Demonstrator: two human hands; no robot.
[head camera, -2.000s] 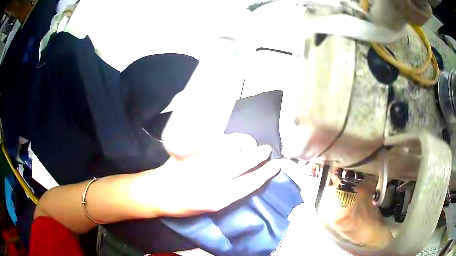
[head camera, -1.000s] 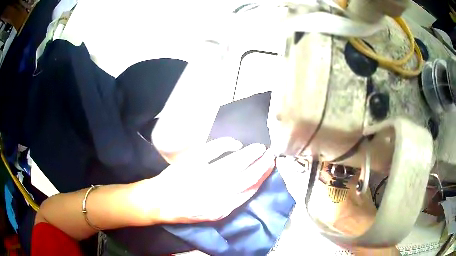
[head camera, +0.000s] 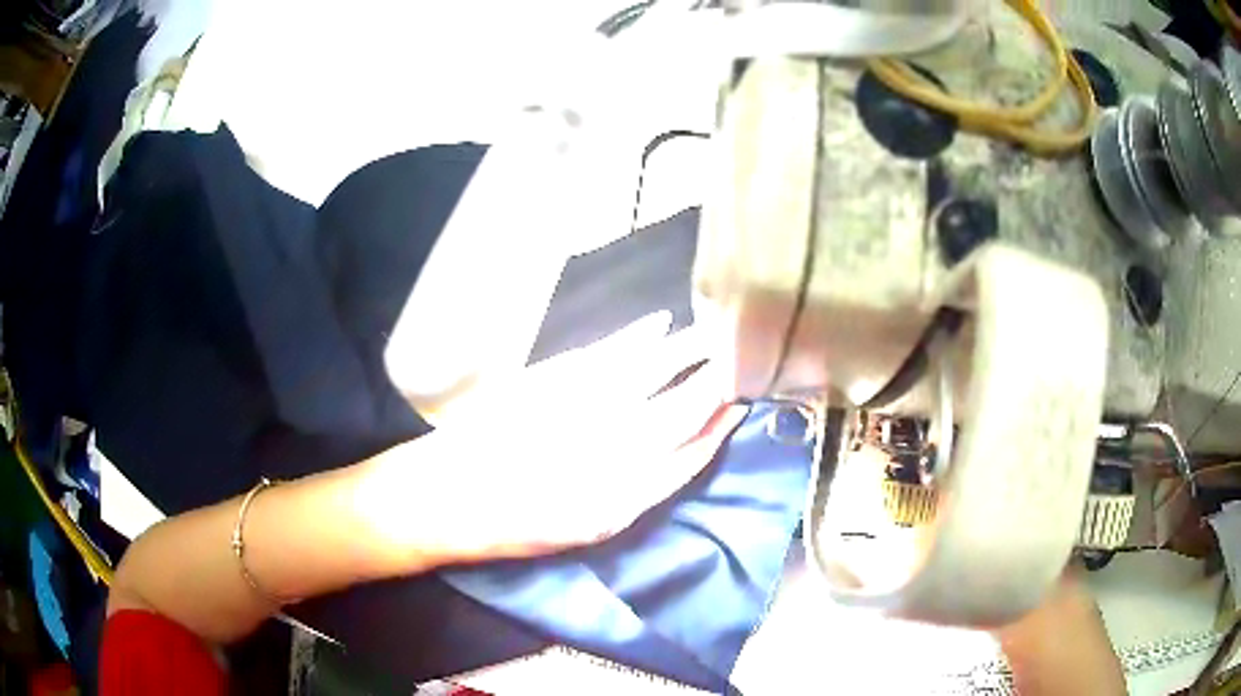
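Note:
A dark navy garment panel (head camera: 327, 326) spreads over the left and middle of the table, shiny blue near the machine. My left hand (head camera: 558, 442) lies palm down on the cloth, fingertips beside the needle area, glare washing out the fingers. The off-white sewing machine head (head camera: 776, 231) stands right of the fingertips. Its pale curved front guard (head camera: 1028, 435) covers part of the view. The presser foot and needle are not clear in the glare. My right hand (head camera: 878, 551) shows only partly through the guard; its fingers are hidden or washed out, the wrist emerging below.
A bright, overexposed lamp (head camera: 470, 286) stands left of the needle area. Grey spools (head camera: 1157, 157) and a yellow cord (head camera: 1062, 116) are on the machine at upper right. Ribbed dials (head camera: 1109, 519) are at right. A printed scale (head camera: 599, 666) runs along the front table edge.
The machine has shifted left in the view, showing more spools and a second dial at right. My left hand stays on the cloth by the needle area. More of my right forearm shows below the guard.

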